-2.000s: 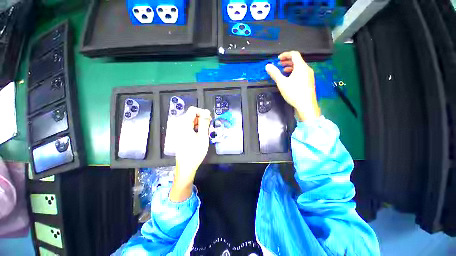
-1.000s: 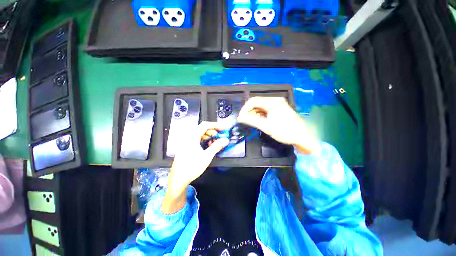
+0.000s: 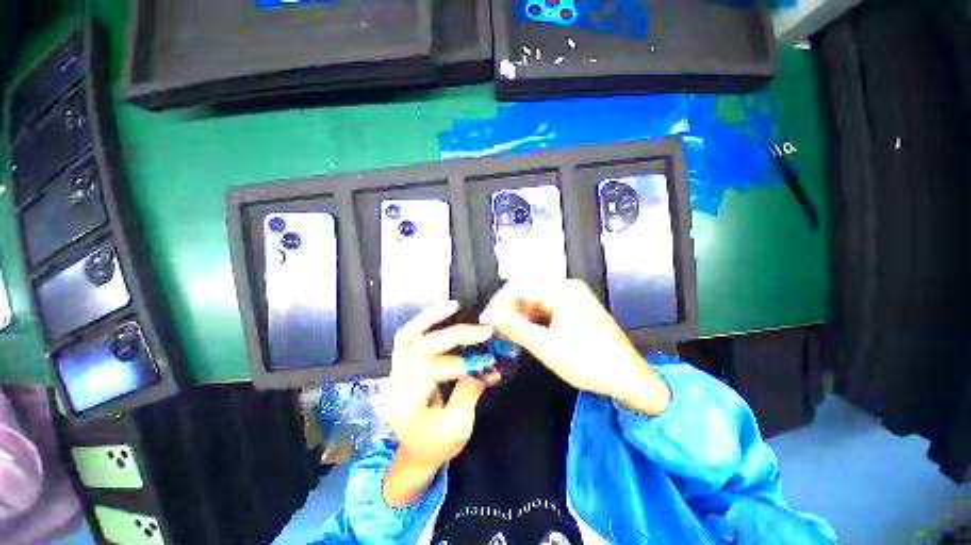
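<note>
My left hand [image 3: 431,399] holds a small blue and dark camera film piece [image 3: 488,362] in its fingers, in front of my chest at the front edge of the foam tray [image 3: 358,282]. My right hand [image 3: 570,335] touches the same piece from the right with pinched fingertips; the exact grip is blurred. The tray holds several phones, back up, camera ends away from me: one at far left [image 3: 301,293], one beside it [image 3: 415,271], one partly behind my right hand [image 3: 528,240] and one at far right [image 3: 639,256].
A second foam tray [image 3: 138,287] with phones stands at left, pale green covers [image 3: 107,466] below it. Larger black trays [image 3: 639,72] lie beyond, with a blue film sheet [image 3: 596,119] before them. A thin black tool [image 3: 796,192] lies at right. A clear waste bag [image 3: 346,415] hangs at the front edge.
Both hands have come back from over the tray to its front edge, holding the piece between them. The view has shifted and tilted, so the blue stacks beyond are mostly out of the picture.
</note>
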